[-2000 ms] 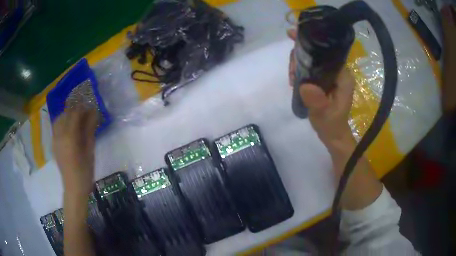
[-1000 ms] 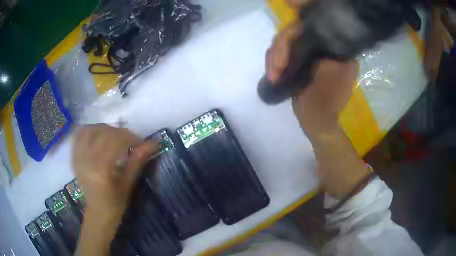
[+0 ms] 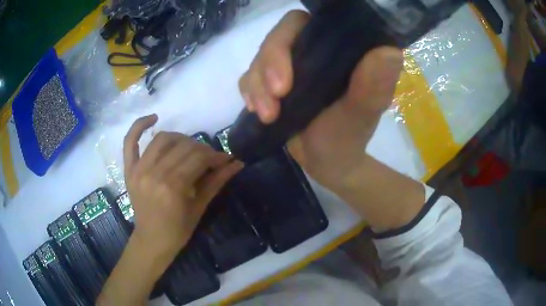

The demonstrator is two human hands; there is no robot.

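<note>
My right hand (image 3: 335,131) grips the thick black electric screwdriver (image 3: 317,77), tilted with its lower end over the housings. My left hand (image 3: 167,179) has thumb and finger pinched at the screwdriver's tip; anything between them is too small to see. Black power bank housings (image 3: 293,203) lie in a slanting row, with green circuit boards (image 3: 93,206) at their upper ends. My hands and the screwdriver hide parts of the housings and boards on the right side. A blue tray (image 3: 27,128) holds a heap of tiny screws (image 3: 55,119) at the left.
A clear bag of black cables (image 3: 173,36) lies at the top, beyond my left hand. White foam covers the bench, with yellow tape (image 3: 428,125) at the right and along the edges. A green surface (image 3: 36,24) shows at the top left, a red item (image 3: 486,170) beyond the right edge.
My left hand has moved from the blue tray to the housings on the right side. My right hand has brought the screwdriver down and left to meet it. The view has shifted.
</note>
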